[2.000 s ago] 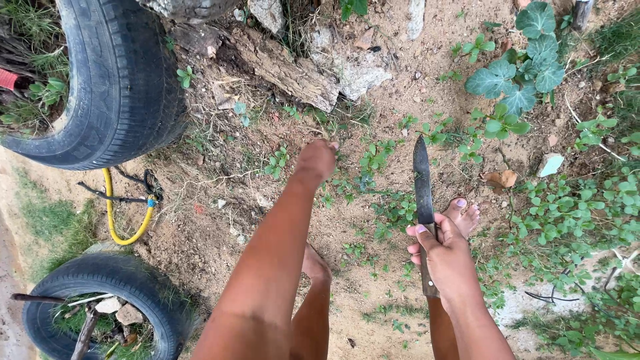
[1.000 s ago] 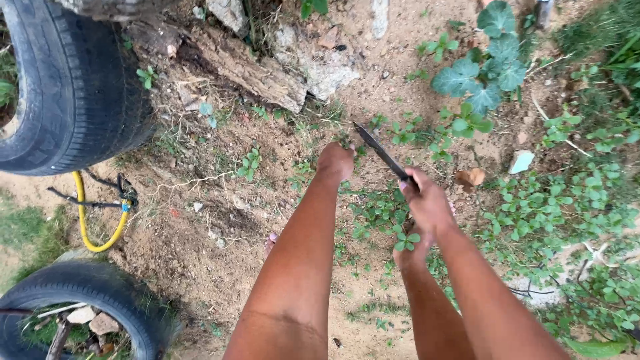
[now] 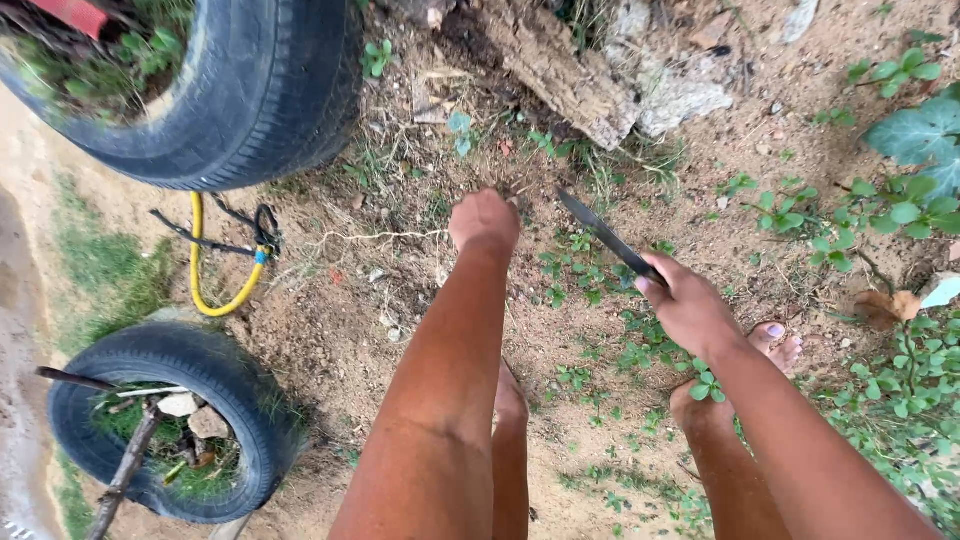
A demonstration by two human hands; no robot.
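My right hand [image 3: 686, 304] grips a long dark-bladed knife [image 3: 607, 236], its tip pointing up and left over the sandy ground. To the left of that tip, my left hand [image 3: 486, 219] is closed low at the soil, where a thin pale root [image 3: 386, 235] runs leftward from it; whether the fingers hold the root or some weed is hidden. Small green leafy weeds [image 3: 577, 270] grow below the blade. My two bare feet stand on the ground, the right one [image 3: 772, 346] partly behind my right forearm.
A large old tyre [image 3: 262, 97] lies at upper left. Lower left, a smaller tyre [image 3: 247, 420] holds stones, sticks and grass. Between them is a yellow hose [image 3: 196, 262]. A weathered log [image 3: 559, 67] and a pale rock [image 3: 686, 97] lie above my hands; leafy plants [image 3: 900, 375] spread at right.
My left hand has moved left along the ground, closer to the tyres. The knife pointed straight up at first, and now slants up and left.
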